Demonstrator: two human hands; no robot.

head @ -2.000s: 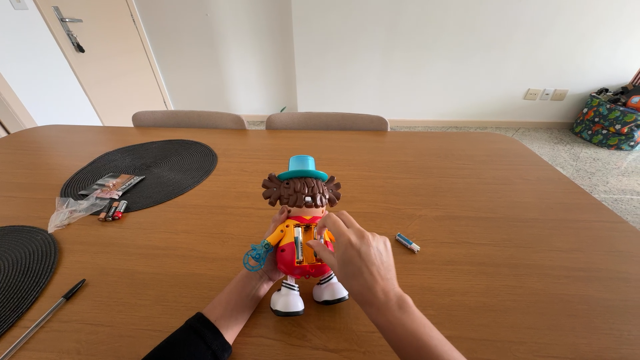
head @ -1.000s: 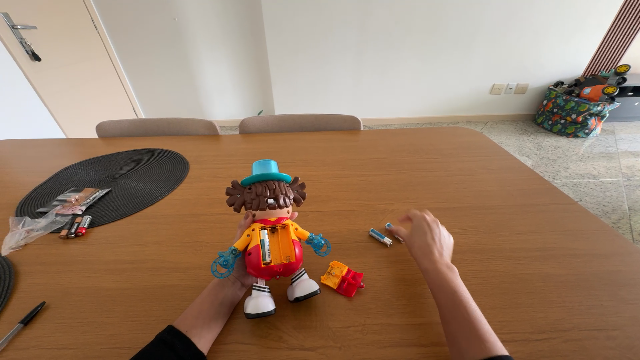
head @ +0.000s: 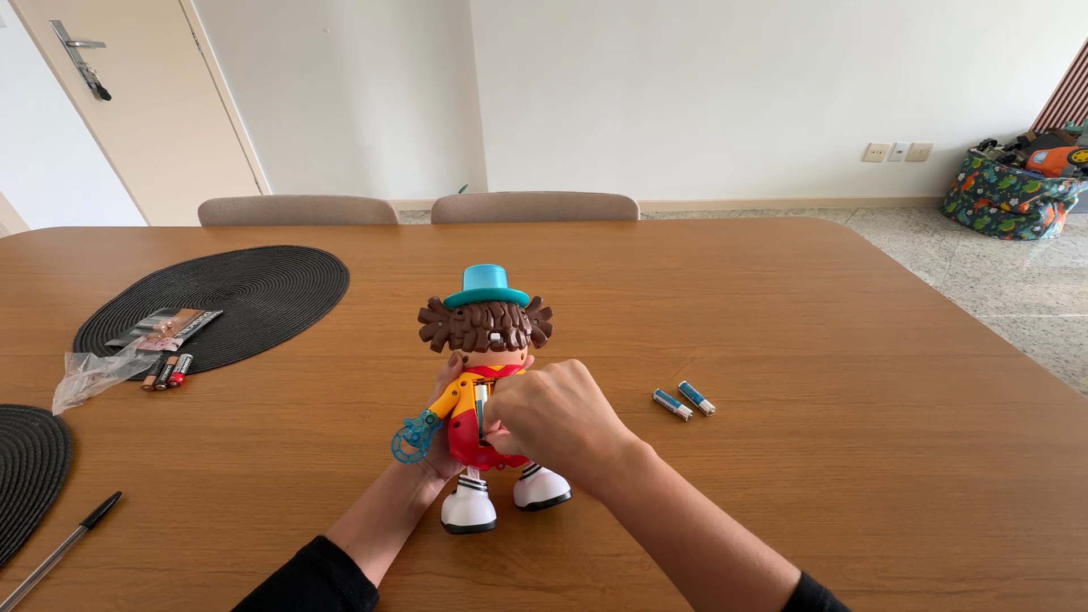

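Note:
A plastic clown doll (head: 484, 331) with a turquoise hat stands on the table, its back toward me. My left hand (head: 444, 416) holds it around the body from the left and behind. Fingers of my right hand (head: 548, 412) are at the battery compartment in its back, and the hand hides most of that opening. One blue-and-white battery (head: 482, 408) shows in the compartment's left side. Whether my right fingers grip anything is hidden. Two more batteries, a nearer one (head: 672, 405) and a farther one (head: 697, 398), lie side by side to the right of the doll.
At left, a round black woven placemat (head: 255, 289) bears part of an opened battery package (head: 170, 329), with several loose batteries (head: 167, 372) at its edge. A second placemat (head: 30, 476) and a black-capped pen (head: 64, 544) are nearer. Two chairs (head: 535, 208) stand beyond the wooden table (head: 807, 340).
My right hand has moved from the batteries on the table back to the doll. Two batteries now lie there, where one lay two seconds ago. The red-and-yellow cover is no longer visible.

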